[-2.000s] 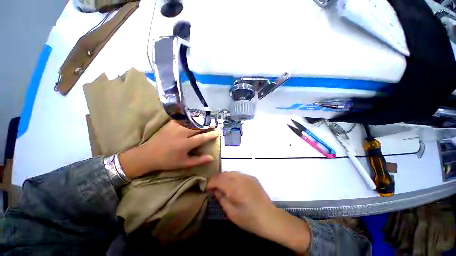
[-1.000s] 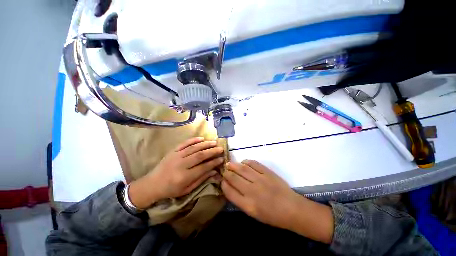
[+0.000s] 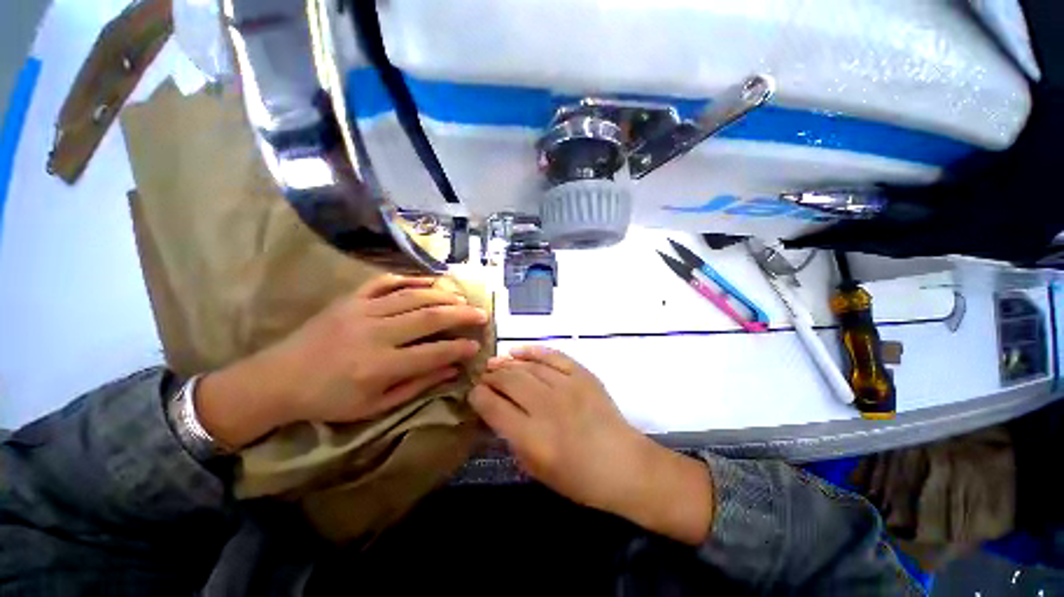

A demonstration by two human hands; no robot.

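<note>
The tan garment panel (image 3: pixel 222 245) lies left of the needle area and hangs bunched over the table's front edge. Its right edge runs to the presser foot (image 3: pixel 495 239) of the white sewing machine (image 3: pixel 700 70). My left hand (image 3: pixel 362 350) lies flat on the panel, fingers near the edge just in front of the foot. My right hand (image 3: pixel 560 420) pinches the panel's edge between thumb and fingers, close to my left fingertips. The needle tip is hard to make out.
Snips (image 3: pixel 714 288), a white stick (image 3: pixel 823 356) and a yellow-and-black screwdriver (image 3: pixel 861 356) lie at the right. A brown strip with dots (image 3: pixel 105 88) lies at the far left. The shiny curved guard (image 3: pixel 309 128) arches over the panel. Brown cloth (image 3: pixel 951 490) is below right.
The camera view has shifted and tilted. Since the oldest frame, my right hand has moved up the cloth edge, closer to my left fingertips. My left hand stays flat on the panel.
</note>
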